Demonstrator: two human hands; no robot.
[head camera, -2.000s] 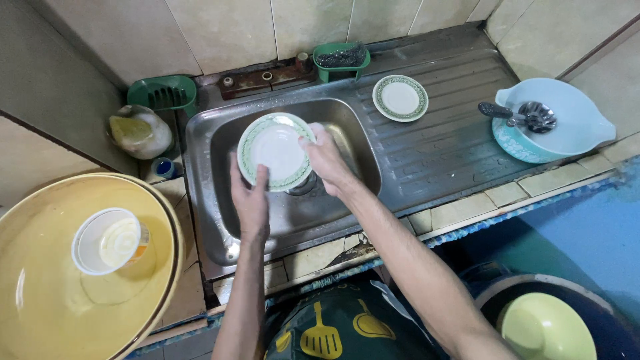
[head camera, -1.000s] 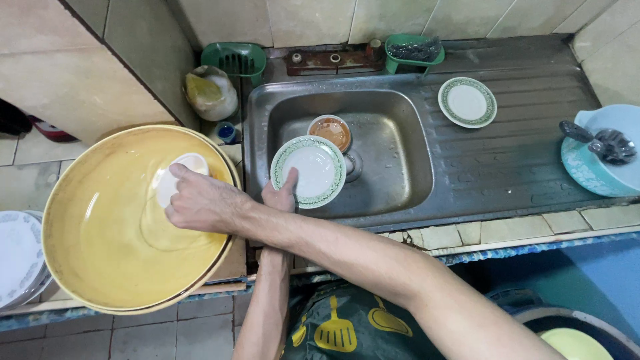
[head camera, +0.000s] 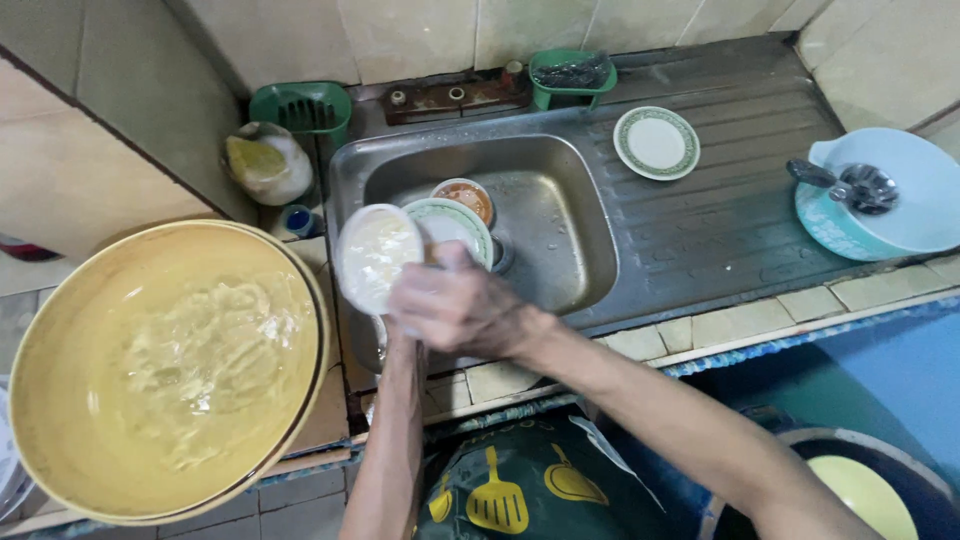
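My right hand (head camera: 457, 296) grips a white plastic tub (head camera: 380, 259) that holds water, over the left side of the steel sink (head camera: 570, 247). Behind the tub and my right hand, my left hand (head camera: 409, 330) is mostly hidden; a white plate with a green rim (head camera: 454, 225) shows just beyond it, at the spot where that hand reaches. A round container with orange-brown contents (head camera: 463, 196) lies in the sink behind the plate. To the left, rippling water fills part of a large yellow basin (head camera: 172, 360).
A second green-rimmed plate (head camera: 656, 142) lies on the ribbed drainboard. At the right stands a turquoise bowl (head camera: 840, 232) with a dark-handled utensil (head camera: 862, 187) across it. Green plastic holders (head camera: 300, 109) and a jar-like container (head camera: 270, 165) line the back left.
My right hand has moved the white tub from the yellow basin to the sink, and the basin's water now ripples. Two seconds ago both hands held the plate and the tub floated in the basin.
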